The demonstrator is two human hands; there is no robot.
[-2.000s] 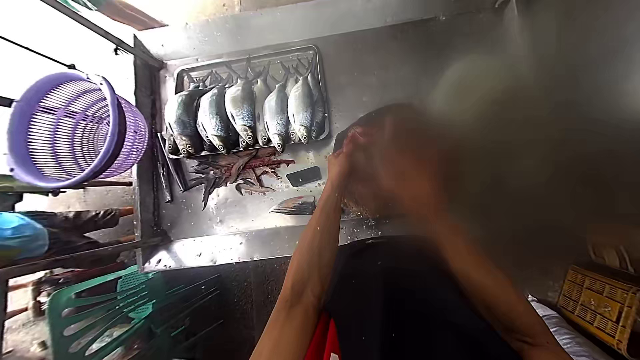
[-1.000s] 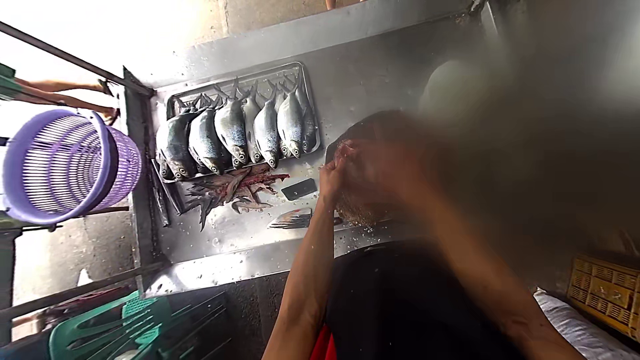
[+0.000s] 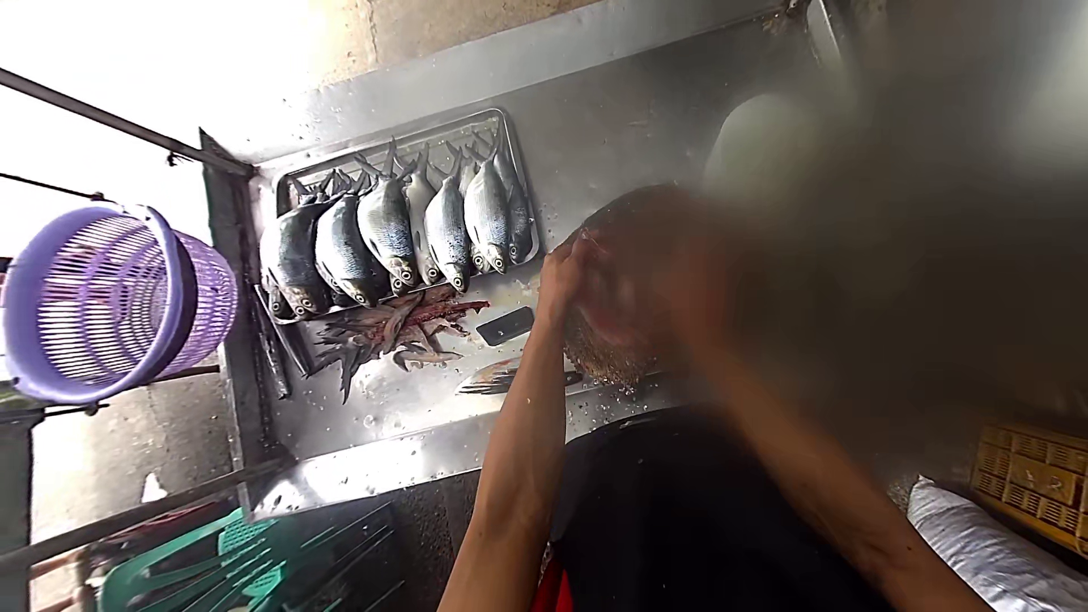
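Observation:
My left hand (image 3: 568,276) bends its fingers over something pinkish and blurred, perhaps fish flesh, on a round brown chopping block (image 3: 608,353). Across the block from it, my right hand (image 3: 701,276) is a smear behind a dark blur over the view; what it holds cannot be told. Left of the block, whole silver fish (image 3: 387,223) lie side by side on a metal tray (image 3: 520,183), heads toward me. Below the tray are fish trimmings (image 3: 399,327) with fins and red flesh, and a dark rectangular object (image 3: 505,326). A fish piece (image 3: 489,376) lies beside my left forearm.
A stainless steel table (image 3: 340,463) with raised edges carries these things. At its left hangs a purple plastic basket (image 3: 183,297), above a green plastic chair (image 3: 161,561). A yellow crate (image 3: 1033,476) and a white sack (image 3: 977,544) are at the lower right. Dark blur hides much of the right side.
The view has tilted somewhat. Both hands remain at the chopping block, and the fish on the tray lie as before. Legs seen at the upper left one second ago are out of view.

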